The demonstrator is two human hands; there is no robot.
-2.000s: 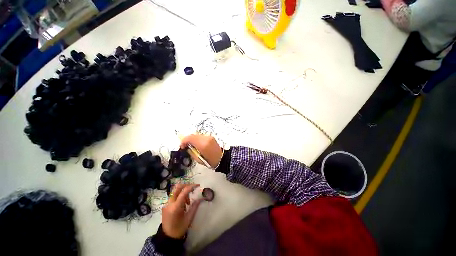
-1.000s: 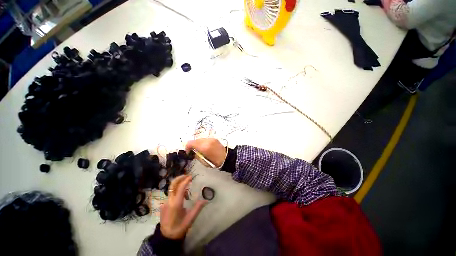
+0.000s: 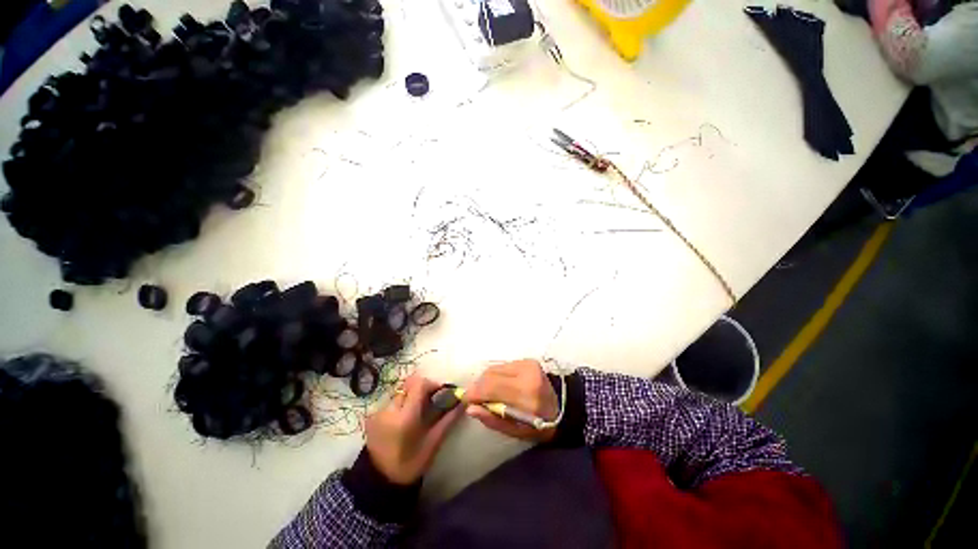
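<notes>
My left hand (image 3: pixel 403 431) holds a small black loop (image 3: pixel 444 398) at its fingertips. My right hand (image 3: pixel 517 397) holds a slim pale pen-shaped tool (image 3: pixel 504 411) with yellow near the tip, like a pencil. The tip is at the loop; whether it touches cannot be told. A pale cord runs around my right wrist. A working pile of black loops (image 3: pixel 263 349) with thread tails lies beyond and left of my hands. Fine dark thread ends (image 3: pixel 461 231) are scattered on the white table.
A large loop pile (image 3: pixel 139 139) lies far left, bagged loops (image 3: pixel 59 461) near left. Snips (image 3: pixel 579 150) lie on a twisted cord (image 3: pixel 670 227). Beyond are an adapter (image 3: pixel 506 19), a yellow fan (image 3: pixel 633 24) and black pieces (image 3: pixel 806 80). A bin (image 3: pixel 716 361) and a person's sleeve (image 3: pixel 949 64) are right.
My hands have come together; my left hand now holds a loop, and my right hand has moved from the pile towards me with the tool. The view has shifted, with the fan nearly out of frame.
</notes>
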